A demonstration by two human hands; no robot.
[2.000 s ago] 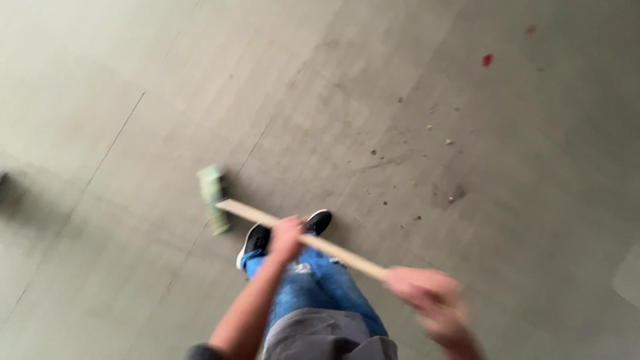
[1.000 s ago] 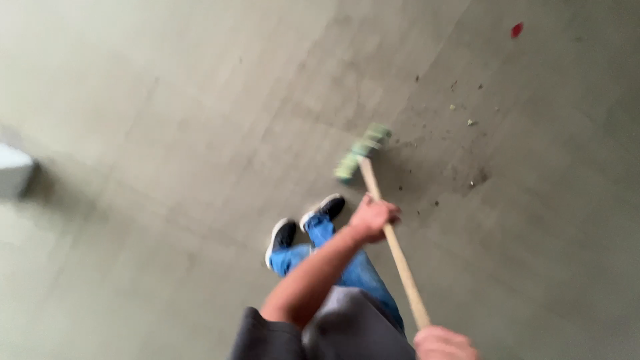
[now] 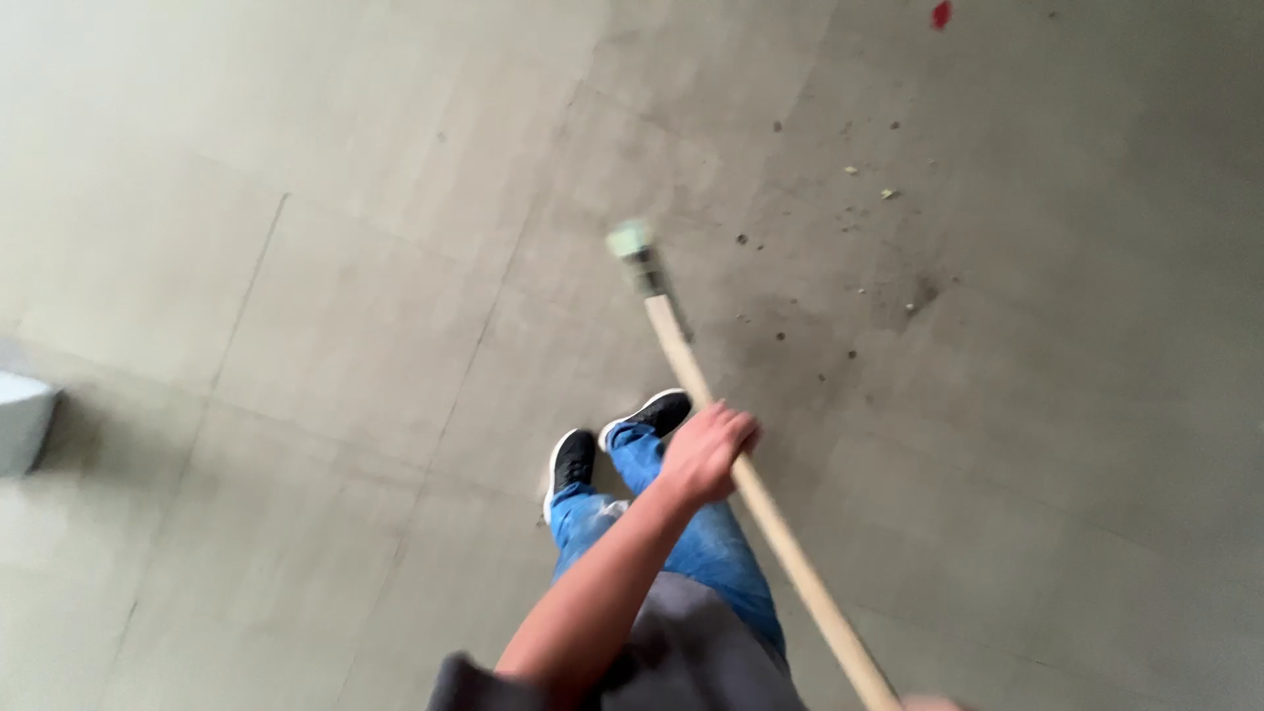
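My left hand (image 3: 709, 452) is closed around the middle of a pale wooden broom handle (image 3: 790, 553), just beyond my shoes. At the bottom edge only a small part of my right hand (image 3: 933, 703) shows, beside the upper end of the handle; its fingers are cut off by the frame. The green broom head (image 3: 637, 255) is at the far end of the handle, blurred and seen nearly end-on, over the floor. Small bits of debris (image 3: 889, 195) lie scattered on the floor to the right of the broom head.
My black shoes (image 3: 573, 460) stand on the grey floor (image 3: 375, 296), close below the broom head. A pale block-like object (image 3: 22, 420) is at the left edge. A red scrap (image 3: 941, 15) lies at the top right, and a dark smudge (image 3: 923, 293) marks the floor.
The broom head swung from left of my shoes to beyond them on the right, then turned to lie nearly end-on. My right hand has moved down, mostly out of the frame.
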